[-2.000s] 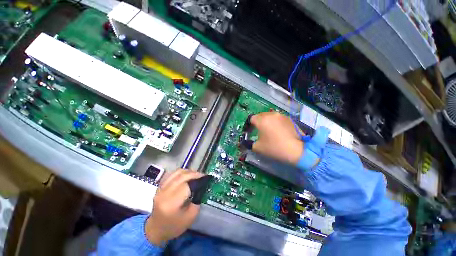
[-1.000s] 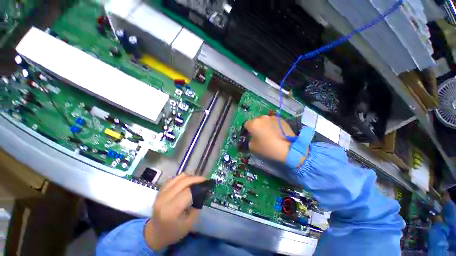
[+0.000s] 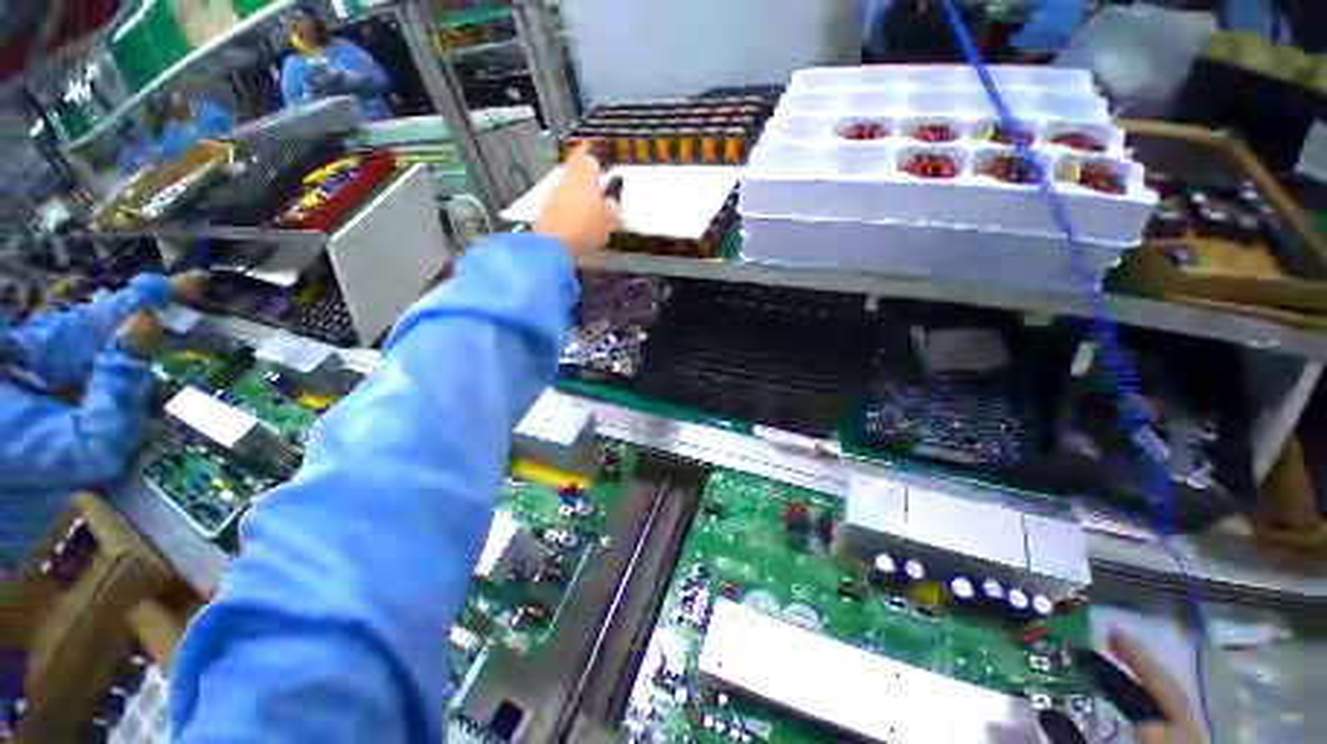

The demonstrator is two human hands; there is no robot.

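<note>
My left hand (image 3: pixel 579 208) is stretched to the upper shelf, at a white sheet (image 3: pixel 668 201) beside rows of dark parts with orange-yellow sides (image 3: pixel 665 135). A black finger cot shows on it; whether it grips anything is unclear. My right hand (image 3: pixel 1145 695) is low at the right, cut off by the bottom edge, its black-cotted fingers apart at the board's right end, with nothing seen between them. The green circuit board (image 3: pixel 757 552) bears a long white heatsink (image 3: pixel 859 680), a finned heatsink (image 3: pixel 968 535) and a row of small capacitors (image 3: pixel 961 587).
Stacked white foam trays (image 3: pixel 931 240) hold several red-black coils (image 3: pixel 931 163) on the shelf. Black bins with small parts (image 3: pixel 946 414) sit below. A blue cord (image 3: pixel 1070 233) hangs across the right. Another board (image 3: pixel 560 509) is behind my left arm. Another worker's sleeves (image 3: pixel 66 436) are at the left.
The view has tilted up and towards the shelf. My left hand has gone from the board's near edge up to the shelf. My right hand is now at the board's right end.
</note>
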